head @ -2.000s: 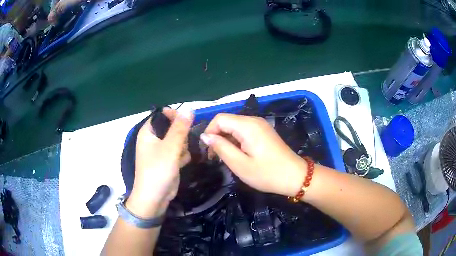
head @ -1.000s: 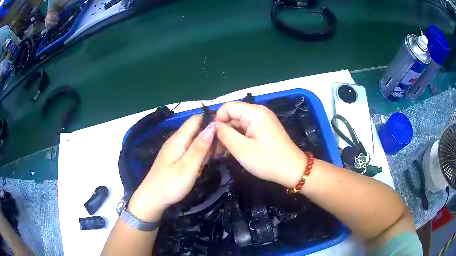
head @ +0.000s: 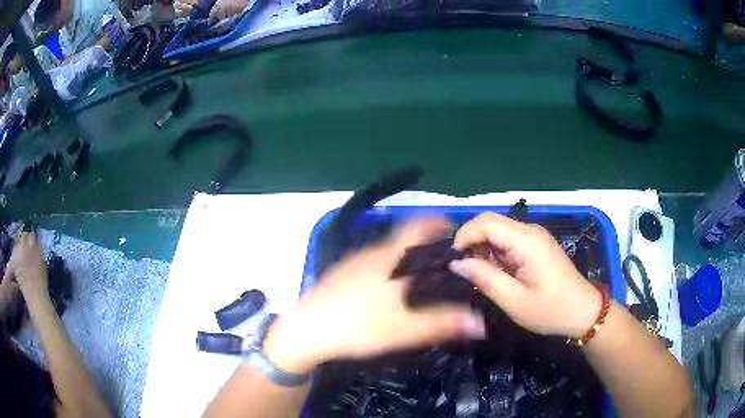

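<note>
A blue tub (head: 608,245) full of black pieces (head: 498,388) stands on a white sheet (head: 192,269). My left hand (head: 368,302) is motion-blurred over the tub's left part, thumb and fingers spread wide, with no grip seen. My right hand (head: 527,273) is over the tub's middle, thumb and forefinger curled close together beside a dark shape (head: 429,261); whether they pinch it is unclear. A blurred black curved band (head: 372,200) extends over the tub's back left edge, partly hidden behind my left hand. Two short black housings (head: 239,309) lie left of the tub.
Black bands (head: 216,139) lie on the green conveyor (head: 368,106), another (head: 621,106) at right. A phone-like slab (head: 653,245), blue cap (head: 700,294), aerosol can (head: 723,204) and dark pliers (head: 709,367) are at right. Another person's arm (head: 53,326) is at left; people work beyond the conveyor.
The view has shifted, so the tub appears further right and lower. My hands, close together before, have parted; my left hand has spread open. The band now rises above the tub's back left edge.
</note>
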